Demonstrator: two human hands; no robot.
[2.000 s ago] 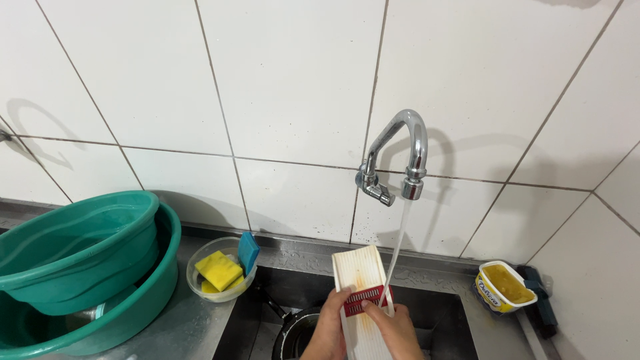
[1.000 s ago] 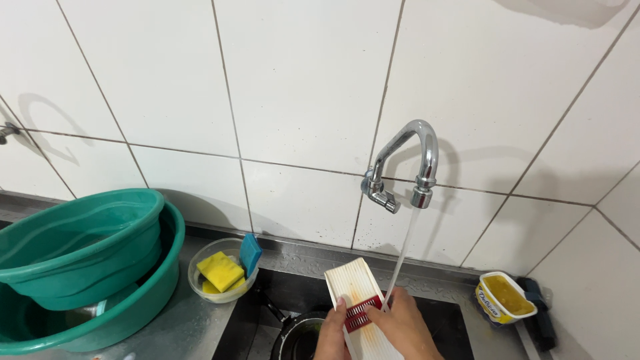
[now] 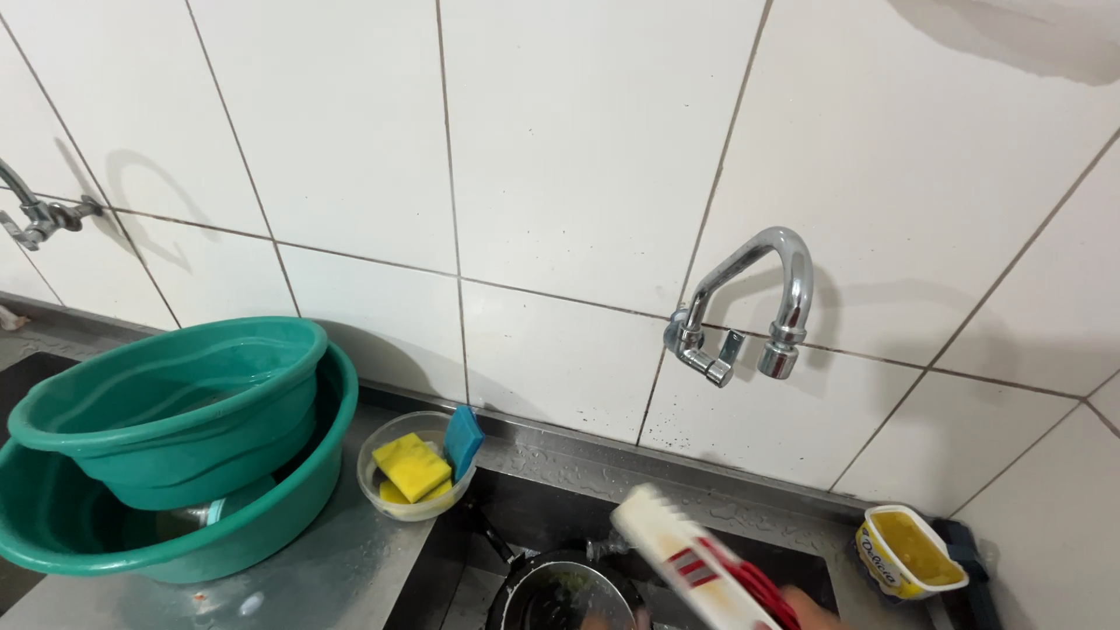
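Note:
A white plastic mandoline slicer with a red insert (image 3: 691,560), blurred, is tilted over the sink (image 3: 429,569). My right hand (image 3: 809,610) grips its lower right side at the bottom edge of the view. Small blurred patches of skin, apparently my left hand (image 3: 640,618), show low beside the round dark pan (image 3: 516,595) in the sink; most of that hand is cut off, so its hold is unclear. The chrome faucet (image 3: 792,289) hangs above, with no stream visible from its spout.
Two green plastic basins (image 3: 337,455) sit nested on the steel counter at left. Beside the sink, a clear bowl (image 3: 376,490) holds yellow sponges (image 3: 411,466) and a blue sponge (image 3: 462,440). A Delícia margarine tub (image 3: 914,551) stands at right. Another faucet (image 3: 39,219) is at far left.
The water stream from the faucet has stopped. The slicer, held in both hands before, has tilted and moved lower right, and my left hand has come away from its front.

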